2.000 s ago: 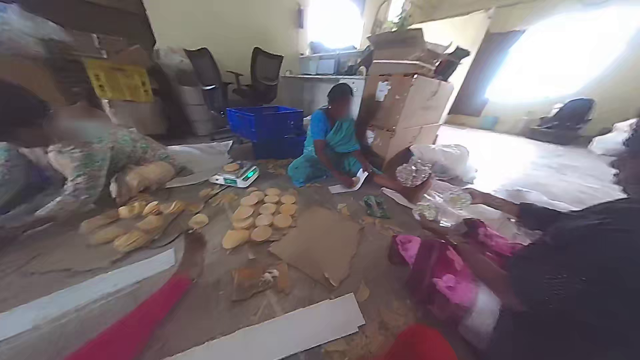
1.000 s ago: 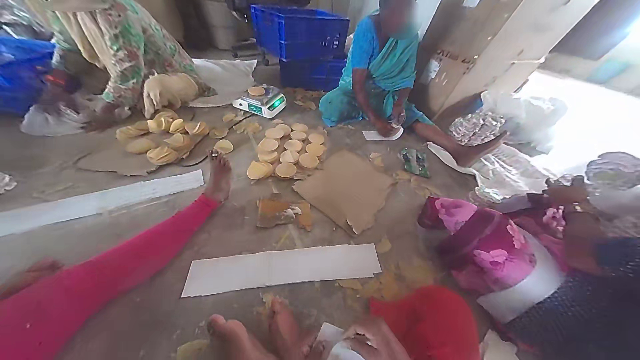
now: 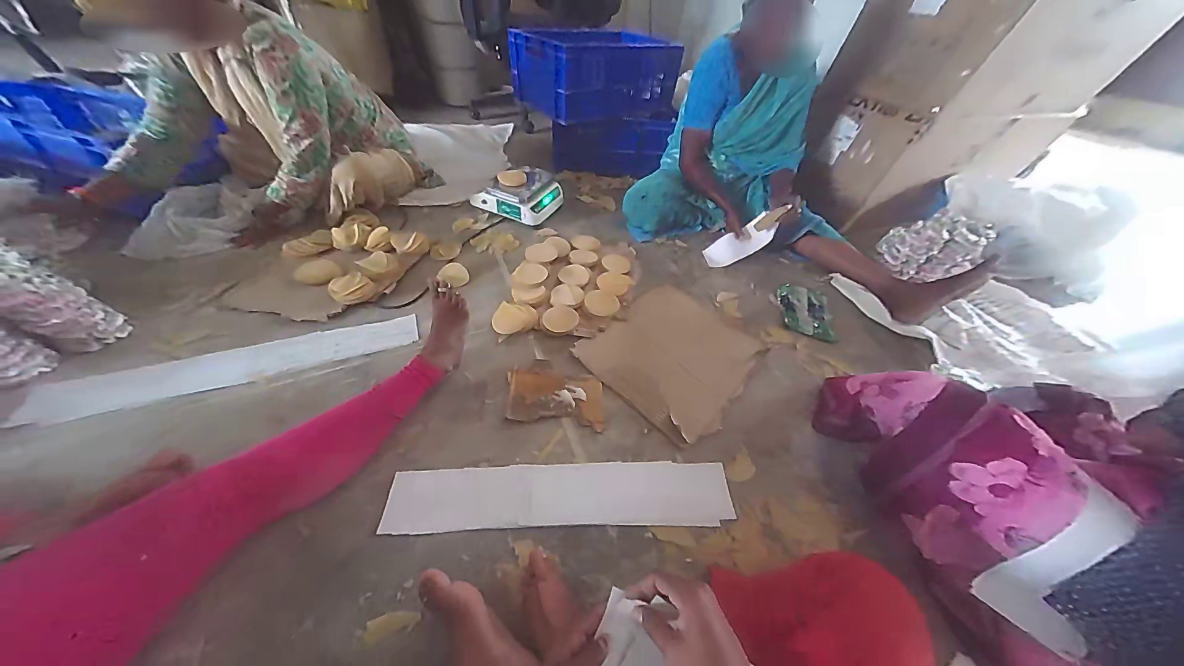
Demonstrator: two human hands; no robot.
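At the bottom edge, my right hand (image 3: 689, 622) pinches a folded piece of white paper (image 3: 629, 638) between thumb and fingers. Bare skin shows just left of the paper, beside bare toes; I cannot tell which part of it is my left hand. Red cloth (image 3: 823, 610) lies right of my right hand. Ahead on the floor is a long white paper strip (image 3: 555, 495). Beyond it are a small brown piece (image 3: 555, 398) with white bits on it, a flat cardboard sheet (image 3: 680, 361) and stacks of round, thin yellowish discs (image 3: 566, 294).
A bare foot and pink-clad leg (image 3: 277, 462) stretch across the left, near another white strip (image 3: 222, 365). A digital scale (image 3: 518, 196) bears discs. Seated co-workers are at left, at right and ahead; the one ahead holds white paper (image 3: 738, 245). Blue crates (image 3: 597, 74) and cartons (image 3: 934, 83) stand behind.
The view has tilted down and come closer to the floor. My right hand and the white paper, out of view two seconds ago, now show at the bottom edge.
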